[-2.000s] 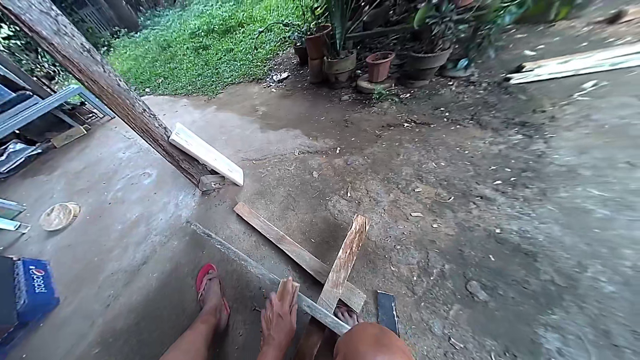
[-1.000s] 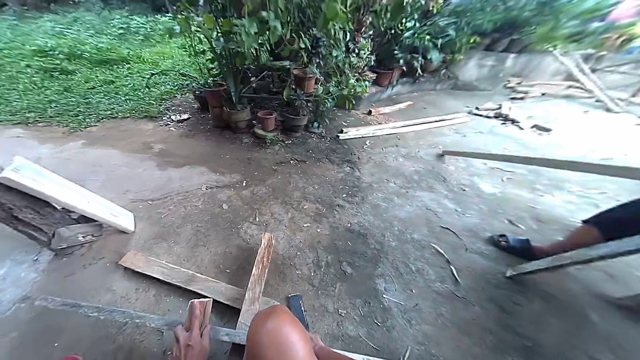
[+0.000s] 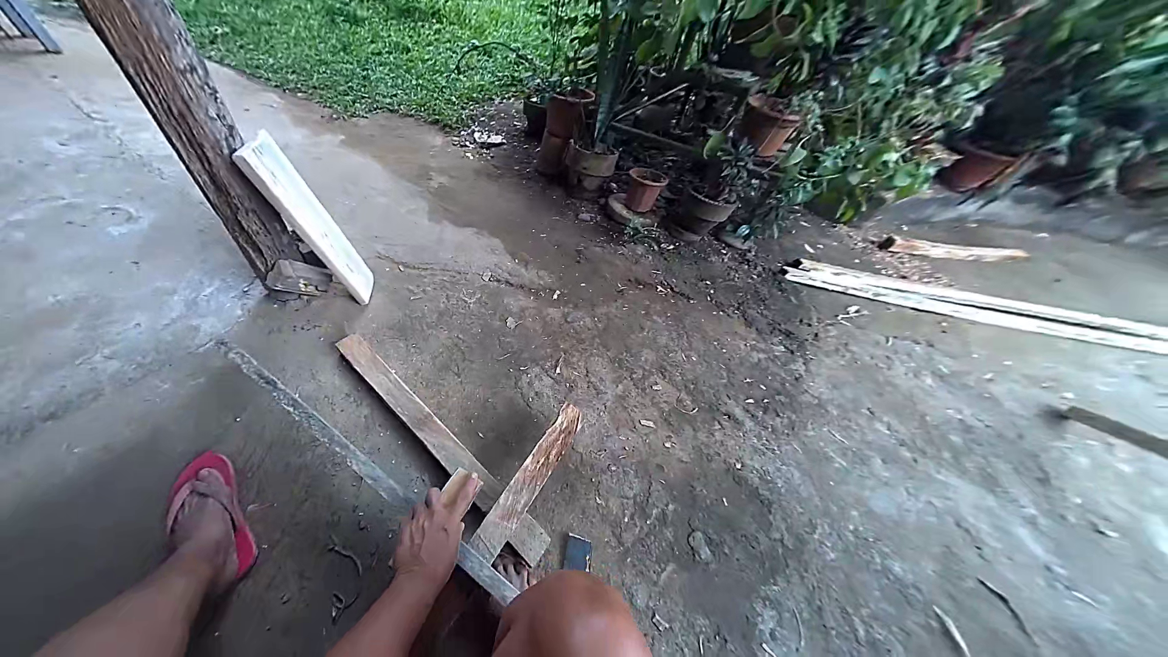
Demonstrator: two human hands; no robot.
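My left hand (image 3: 429, 538) is closed around a small wooden block (image 3: 459, 491), on top of a long narrow grey strip (image 3: 319, 429) that runs diagonally along the ground. A flat wooden board (image 3: 411, 411) lies beyond the strip. A rough-edged piece of wood (image 3: 538, 461) rests across the board's near end. By my knee (image 3: 575, 616) lies a small dark flat piece (image 3: 577, 553). My right hand is out of sight, and my knee covers the near end of the strip.
A white-faced board (image 3: 306, 214) leans on a wooden post (image 3: 182, 128). Potted plants (image 3: 645, 190) stand at the back. Long pale wooden pieces (image 3: 967, 306) lie at the right. My foot in a red flip-flop (image 3: 242, 538) is at the left.
The view has swung right and then back left. The person's leg and the long piece near it, seen at the right one second ago, are out of view. My left hand stays on the block.
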